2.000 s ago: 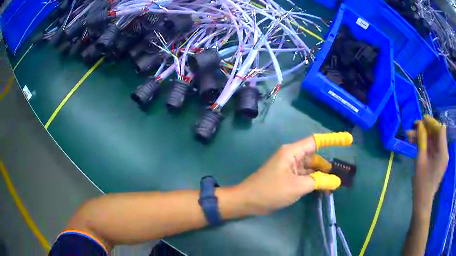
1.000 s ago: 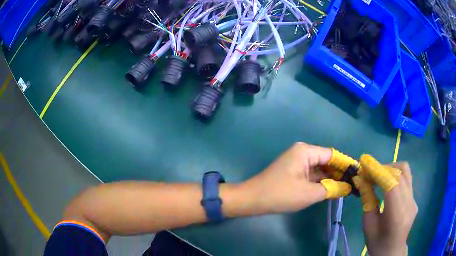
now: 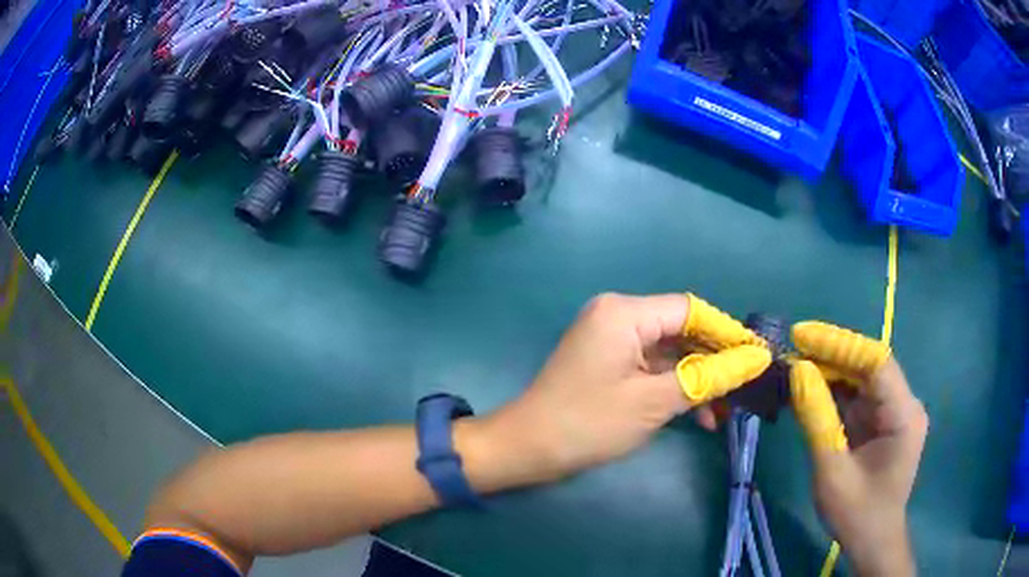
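Observation:
My left hand (image 3: 632,378), with yellow finger cots and a dark watch on the wrist, holds a black connector housing (image 3: 763,389) between thumb and fingers. Grey-lilac cables (image 3: 741,485) hang down from the housing toward the bottom edge, with a dark band around them. My right hand (image 3: 863,423), also in yellow cots, is at the right side of the housing with thumb and forefinger near its upper part. A ribbed black part shows at the top between the hands. Whether my right fingers grip anything is hidden and blurred.
A pile of wire harnesses with black round connector shells (image 3: 410,234) lies at upper left. A larger blue parts bin (image 3: 722,117) with black parts stands at upper right, a narrower blue bin (image 3: 920,211) beside it. Loose cables lie farther right. Grey floor shows lower left.
My right hand came from the small bin at the right to the housing in my left hand. Both hands have since shifted slightly left and up in the picture. The bins and harnesses shifted with the view.

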